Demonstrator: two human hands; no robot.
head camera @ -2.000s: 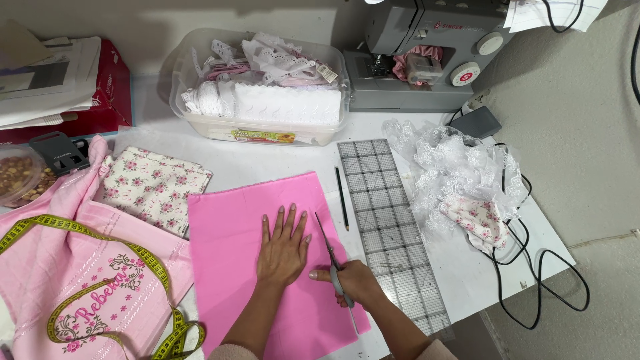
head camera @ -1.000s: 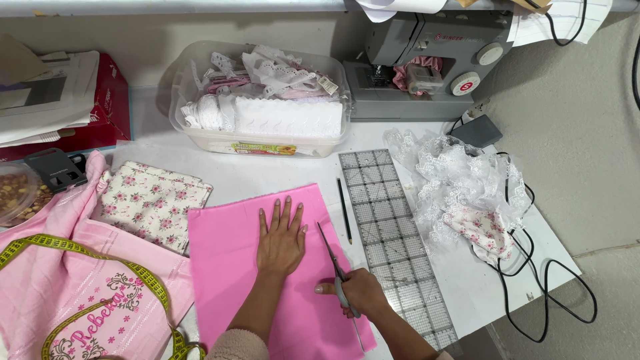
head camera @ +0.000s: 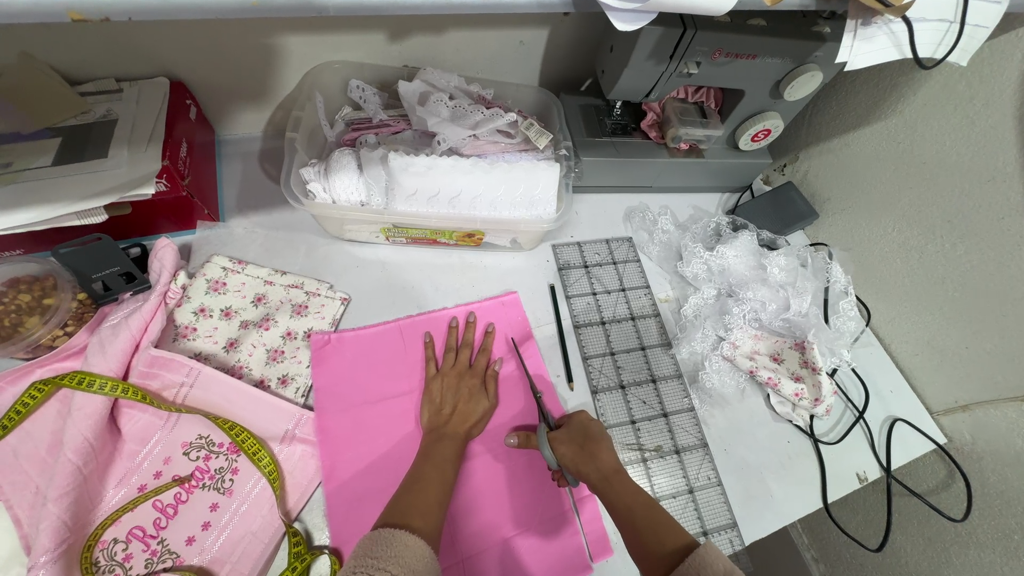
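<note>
Folded pink fabric [head camera: 376, 432] lies on the white table. My left hand [head camera: 460, 380] rests flat on it, palm down, fingers spread and holding nothing. A pair of fabric scissors [head camera: 546, 424] with grey handles is in my right hand [head camera: 578, 452], its blades over the right part of the fabric and pointing away from me. Below my right hand a slit runs near the fabric's right edge. A dark pencil [head camera: 561, 336] and a clear gridded quilting ruler [head camera: 640, 360] lie to the right of the fabric.
Left are an embroidered pink towel [head camera: 264, 400], a yellow tape measure [head camera: 248, 444] and folded floral fabric [head camera: 256, 320]. A plastic bin of trims [head camera: 352, 220] and a sewing machine [head camera: 656, 172] stand behind. White lace [head camera: 736, 280] and black cable [head camera: 888, 472] lie right.
</note>
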